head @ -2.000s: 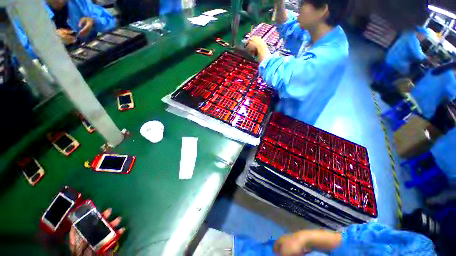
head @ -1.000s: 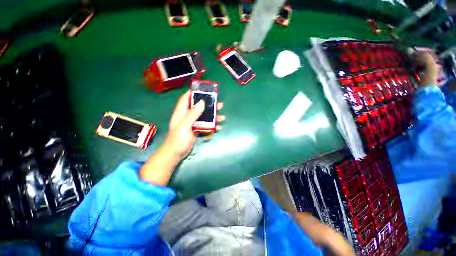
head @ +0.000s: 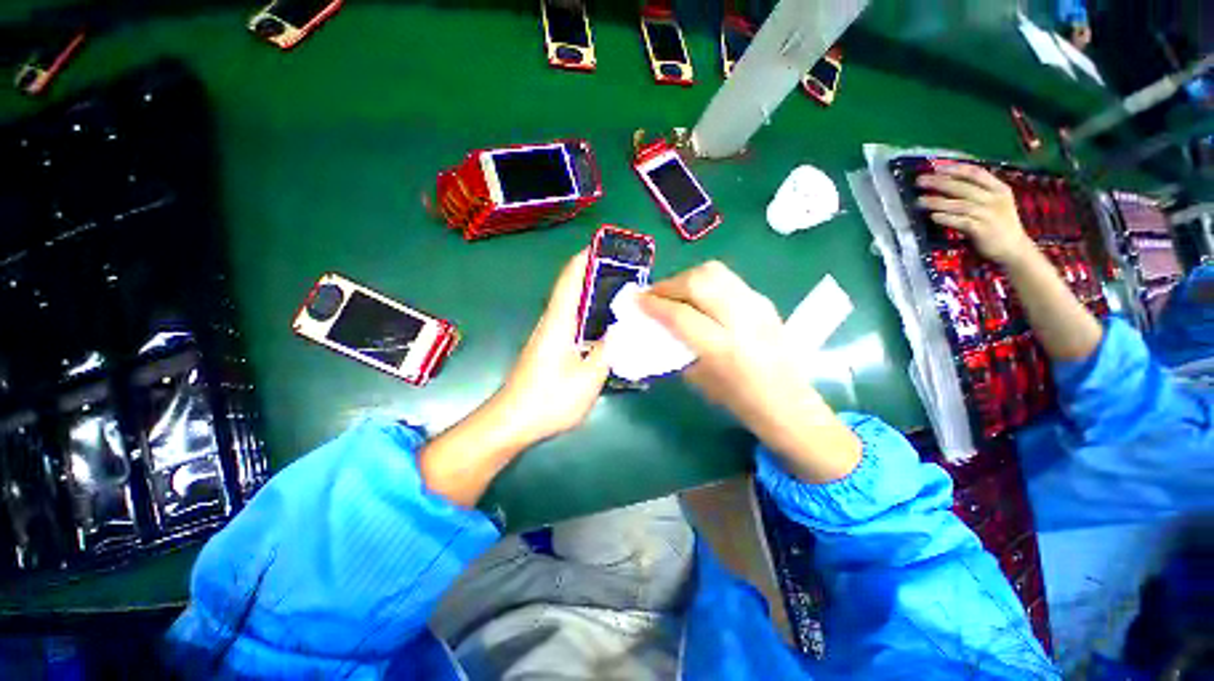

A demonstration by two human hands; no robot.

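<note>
My left hand [head: 553, 366] holds a phone board with screen [head: 610, 289], red-edged, over the bench. My right hand [head: 712, 326] grips a white crumpled wiping cloth [head: 644, 342] against the screen and covers its lower part. A stack of screen boards [head: 526, 180] lies just beyond my left hand. A single phone board [head: 676, 190] lies right of the stack. A pale front housing [head: 373, 329] with a red end lies left of my left hand.
Black blister tray [head: 113, 333] at left. Metal post [head: 779, 73] beyond the boards. White lump [head: 804, 200] and white strip [head: 817, 314] at right. Another person's hand [head: 979, 209] is over the red board tray [head: 992, 313]. Several housings lie along the far side.
My right hand has come in from the lower right with the white cloth and now touches the screen. My left hand still holds the board, now slightly farther right. Another person's hand has moved over the tray.
</note>
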